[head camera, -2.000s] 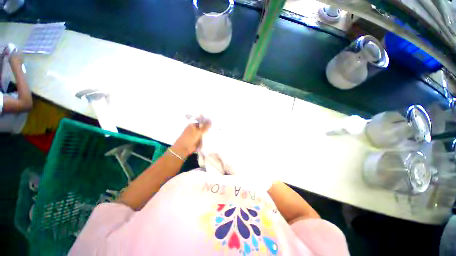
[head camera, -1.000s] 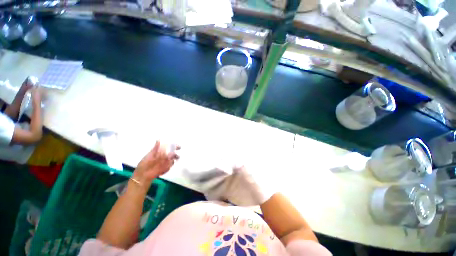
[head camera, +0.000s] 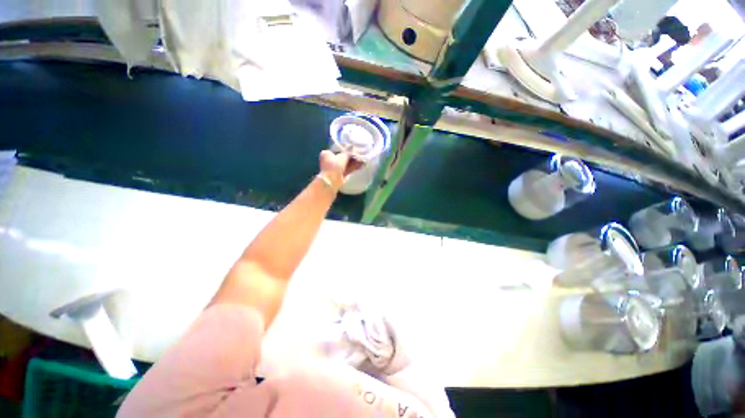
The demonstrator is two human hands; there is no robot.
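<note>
My left hand [head camera: 336, 165] is stretched out over the conveyor. Its fingers hold a pale round piece [head camera: 356, 137] at the mouth of an upright clear container [head camera: 358, 178] with a frosted lower part, beside the green post. A crumpled whitish-grey cloth [head camera: 368, 336] is close to my body at the bench edge. My right hand cannot be made out; it may be covered by this cloth or by a pale glove. A white stemmed part [head camera: 104, 335] lies on the bench at the left.
Several clear containers [head camera: 600, 322] lie on their sides at the right end of the white bench [head camera: 196, 237]. Another container [head camera: 539, 192] is on the dark green conveyor [head camera: 204, 131]. A green crate [head camera: 73, 392] is below left. White cloths [head camera: 278, 57] hang from the upper shelf.
My left hand has moved from above the bench forward to the container on the conveyor. The view has shifted. My right forearm has gone out of sight, and the cloth lies bunched near my body.
</note>
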